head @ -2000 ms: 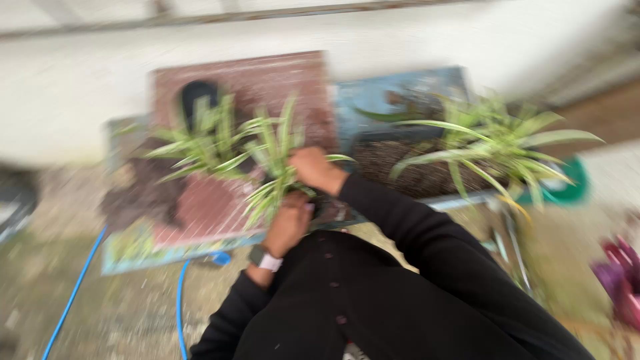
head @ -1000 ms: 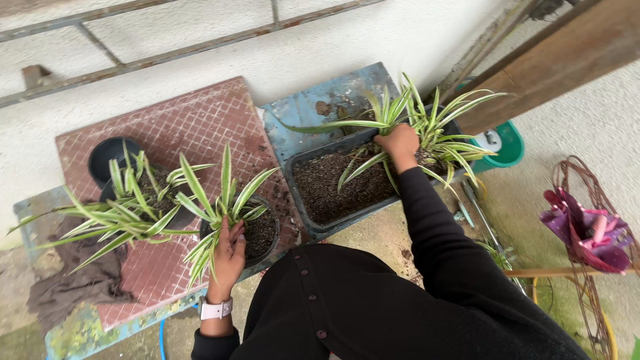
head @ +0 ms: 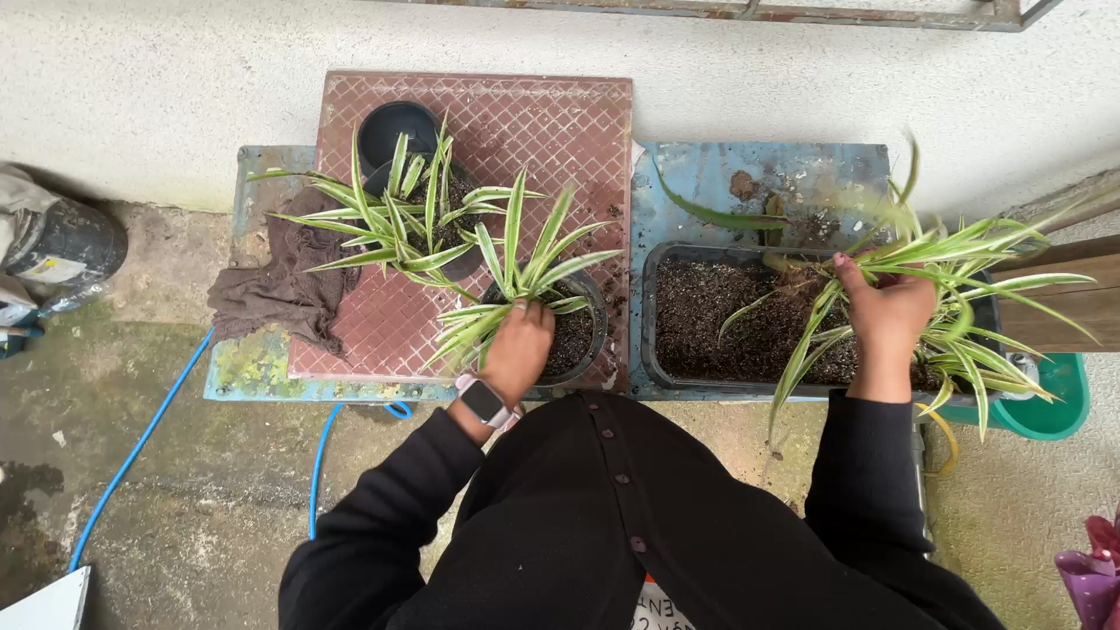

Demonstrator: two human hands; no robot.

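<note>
My left hand [head: 518, 346] grips the base of a variegated spider plant [head: 525, 276] standing in a round black pot [head: 598, 325] of soil. My right hand [head: 885, 302] is closed around another spider plant [head: 831, 332], its pale roots showing, over the soil of a long dark planter [head: 691, 382]. More spider plant leaves [head: 971, 350] spread at the planter's right end. A second potted spider plant [head: 420, 214] stands behind and left of my left hand, beside an empty black pot [head: 398, 131].
The pots stand on a red patterned board [head: 560, 114] on a blue weathered table [head: 700, 166]. A brown cloth [head: 293, 271] lies at left. A loose long leaf [head: 717, 216] is behind the planter. A green tub [head: 1063, 394], blue hose [head: 144, 446] and white wall [head: 219, 79] surround it.
Two seconds ago both my hands were together at the spider plant on the board. My right hand has since moved right to the planter and now holds a plant with exposed roots. The view has shifted.
</note>
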